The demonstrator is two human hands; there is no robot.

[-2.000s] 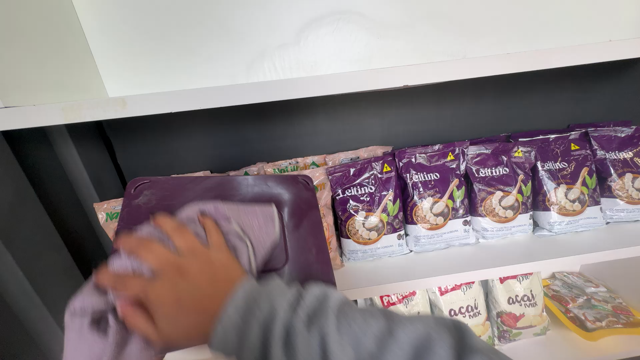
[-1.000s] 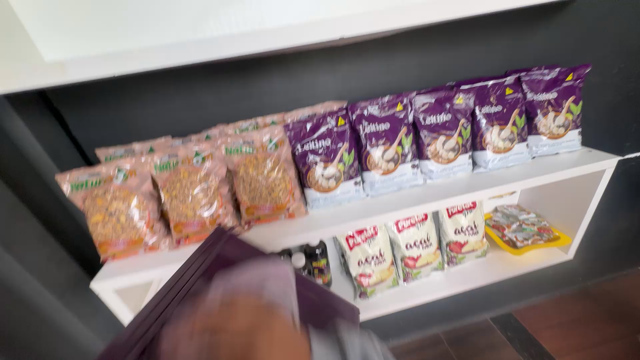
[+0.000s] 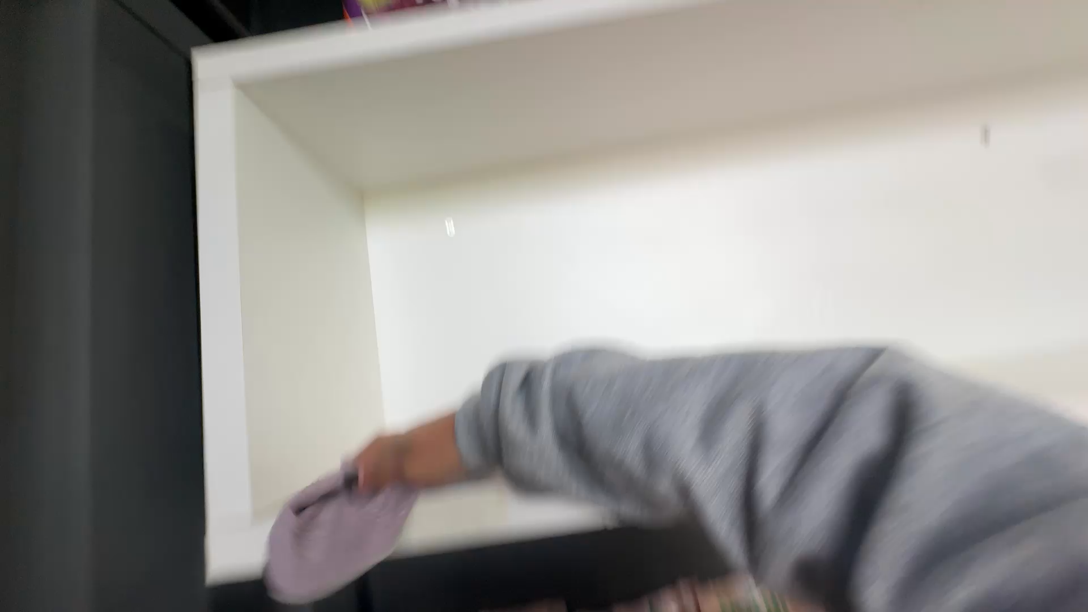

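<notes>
My right hand (image 3: 399, 463), at the end of a grey sweatshirt sleeve, grips a light purple cloth (image 3: 336, 535). The cloth hangs from the fingers at the lower left corner of a white shelf compartment (image 3: 225, 297), over its front edge; whether it touches the edge I cannot tell. Hand and cloth are blurred. My left hand is out of view, and the dark purple lid or tray of the earlier frames does not show here.
The white compartment has a side wall at left, a back panel and a top board. A dark panel (image 3: 93, 297) stands to its left. Colourful packages (image 3: 408, 7) show above the top board, and blurred packages (image 3: 714, 595) lie below at the bottom edge.
The view has swung up from the lower shelves of bags to the white compartment. The dark purple lid or tray has left the view. My right hand now reaches out with the cloth hanging from it.
</notes>
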